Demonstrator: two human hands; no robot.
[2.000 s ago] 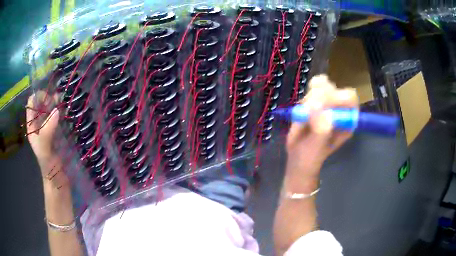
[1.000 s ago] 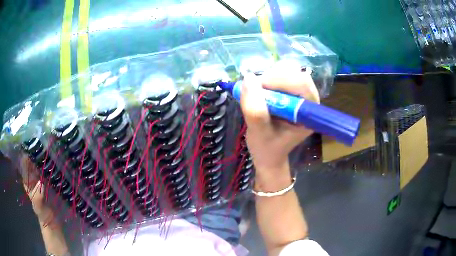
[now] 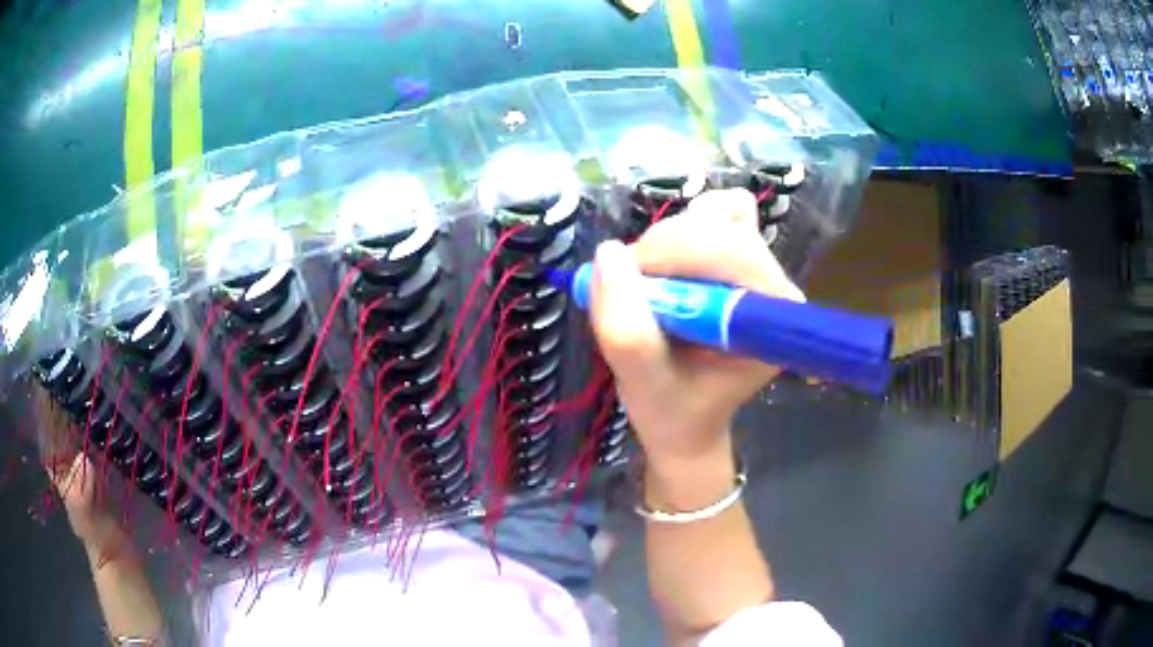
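Observation:
A clear plastic tray (image 3: pixel 493 124) leans between the green bench and my lap. Its channels hold rows of small round wired parts (image 3: pixel 408 322), black with silvery rims, with thin red lead wires (image 3: pixel 331 367) hanging across them. My right hand (image 3: pixel 683 335) grips a blue marker (image 3: pixel 771 331), its tip pointing left at a part near the upper end of a middle row. Whether the tip touches is unclear. My left hand (image 3: pixel 79 487) is at the tray's lower left side, partly hidden behind the tray and wires; it appears to support that edge.
The green bench (image 3: pixel 341 63) with yellow and blue tape lies behind the tray. Stacked filled trays (image 3: pixel 1022 281) with a cardboard sheet (image 3: pixel 1034 367) stand at the right, beside more brown cardboard (image 3: pixel 885 266). Another clear tray (image 3: pixel 1098 63) is at the upper right. A green arrow sign (image 3: pixel 976 494) shows low right.
Over two seconds the tray's far edge has come into fuller view against the bench. Since one second ago, the marker tip has moved a little down the same middle row.

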